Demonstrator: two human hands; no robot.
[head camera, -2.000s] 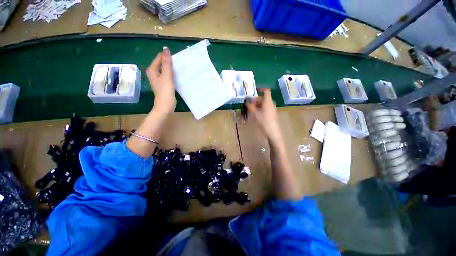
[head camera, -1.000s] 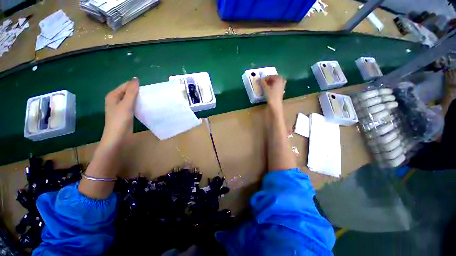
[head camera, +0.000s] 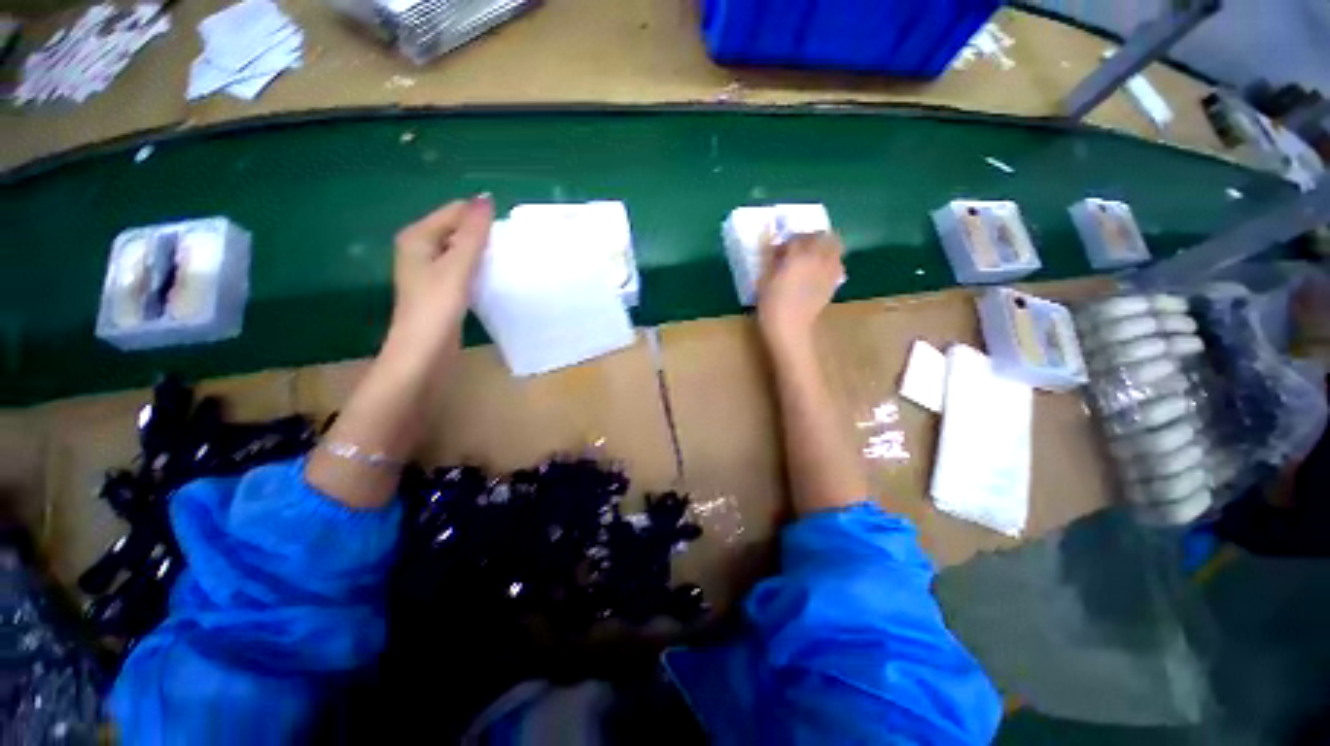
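Observation:
My left hand pinches a white sheet by its upper left corner. The sheet hangs in front of a white tray on the green belt and hides most of it. My right hand is over another white tray to the right, fingers bent down at its slots. Whether it grips a part there is hidden. A white tray with a dark item in its middle slot stands on the belt at left. A heap of black cables lies before me.
More trays stand on the belt at right, and one tray at its near edge. A white sheet stack and bagged white parts lie right. A blue crate and paper slips are beyond the belt.
Since one second ago, the view has shifted, so most things appear further right. The sheet in my left hand now covers more of the tray behind it. My right hand stays at the same tray.

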